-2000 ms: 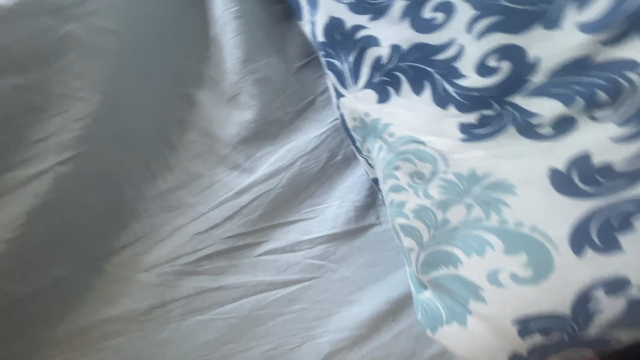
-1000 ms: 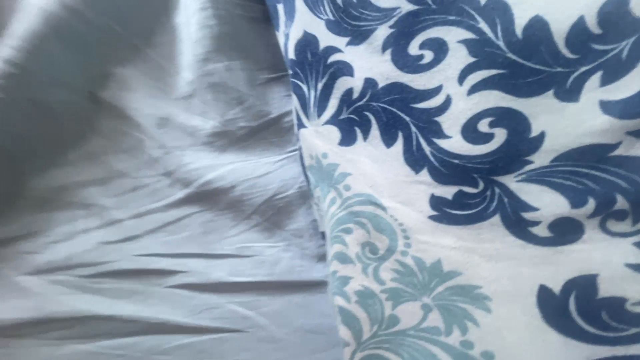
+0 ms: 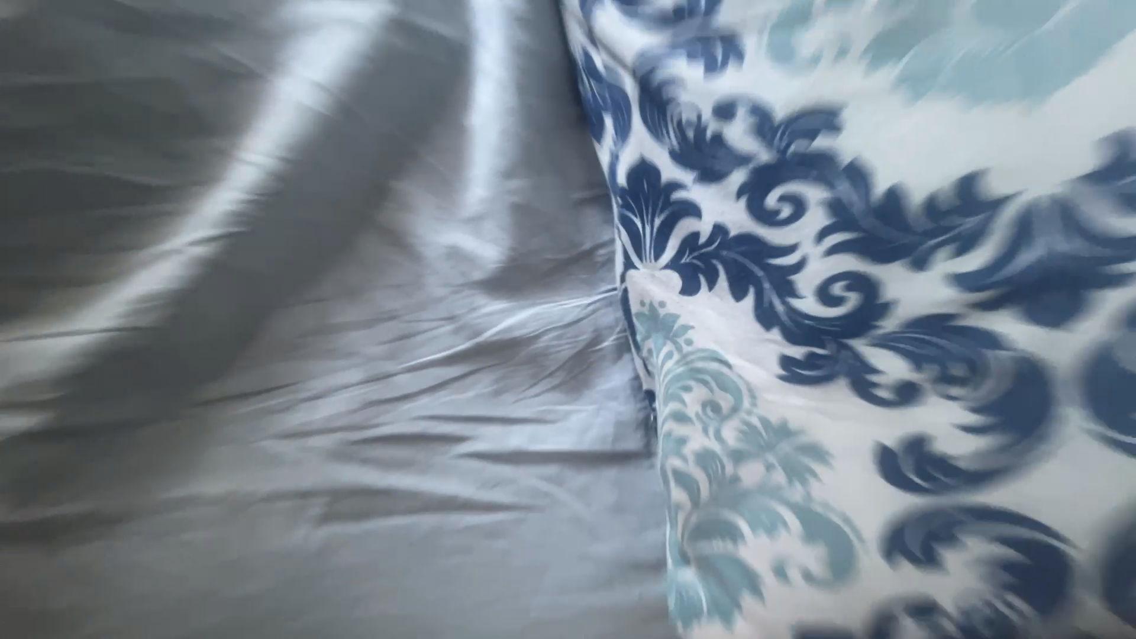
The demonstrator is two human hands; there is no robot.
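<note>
Neither my left hand nor my right hand shows in the head view, so what they hold or touch is hidden. A wrinkled, shiny grey fabric (image 3: pixel 293 373) spreads across the left and lower middle. Beside it on the right lies a white fabric (image 3: pixel 772 364) with dark blue and pale teal leaf scrolls. Its edge runs from the top middle down to the lower middle and borders the grey fabric. Parts of the pattern are blurred.
Fine creases in the grey fabric reach up to the patterned fabric's edge. Bright, shiny bands cross its upper left part.
The view has shifted, and more of the patterned fabric's upper part shows than one second ago. The wrinkles in the grey fabric look different.
</note>
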